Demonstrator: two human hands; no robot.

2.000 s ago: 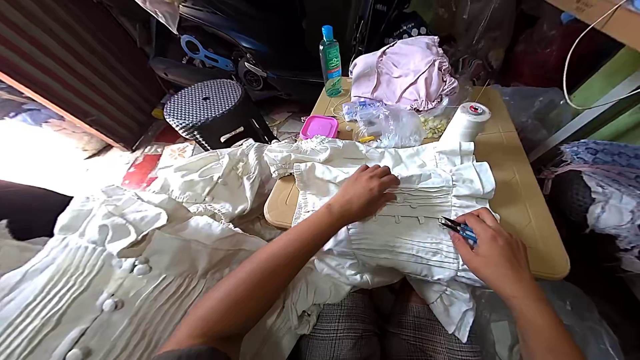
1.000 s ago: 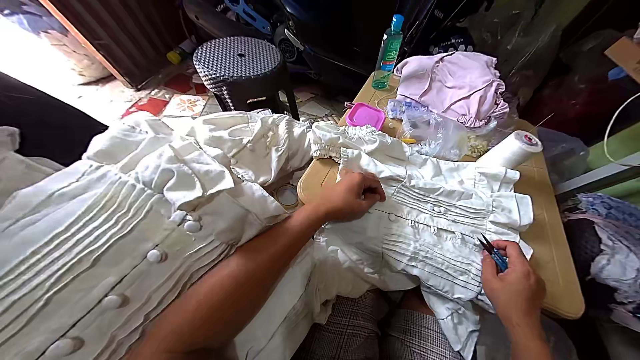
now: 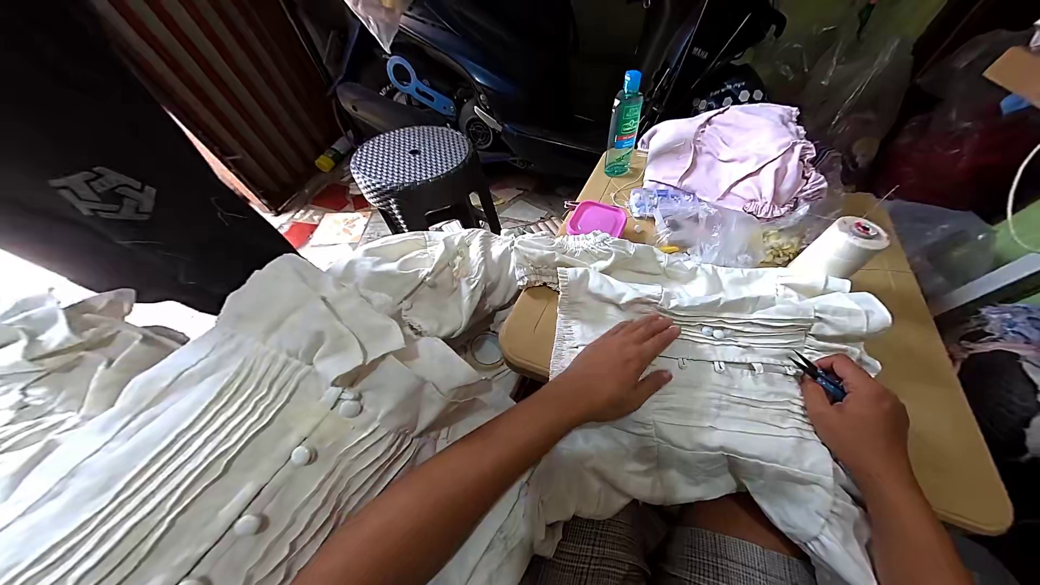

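A white pleated garment piece [image 3: 731, 406] with a frilled edge, small loops and small covered buttons [image 3: 715, 332] lies over the table edge and lap. My left hand [image 3: 621, 370] rests palm down on it, fingers apart, left of the buttons. Small thread snips [image 3: 821, 379] with dark blades and blue handles are held in my right hand [image 3: 865, 414], their tips close to the end of the loop row. Joined or bunched white cloth with larger covered buttons [image 3: 302, 455] spreads at the left.
On the tan table [image 3: 951, 406] stand a green bottle [image 3: 624, 126] and a tipped white thread cone [image 3: 841, 248]. A pink lidded box [image 3: 597, 219], plastic bags [image 3: 707, 231] and folded pink cloth [image 3: 735, 158] lie nearby. Behind are a black stool [image 3: 414, 171] and a motor scooter [image 3: 520, 73].
My left hand, with curled fingers one second ago, now lies flatter and spread on the white cloth. My right hand still holds the snips. The view has shifted.
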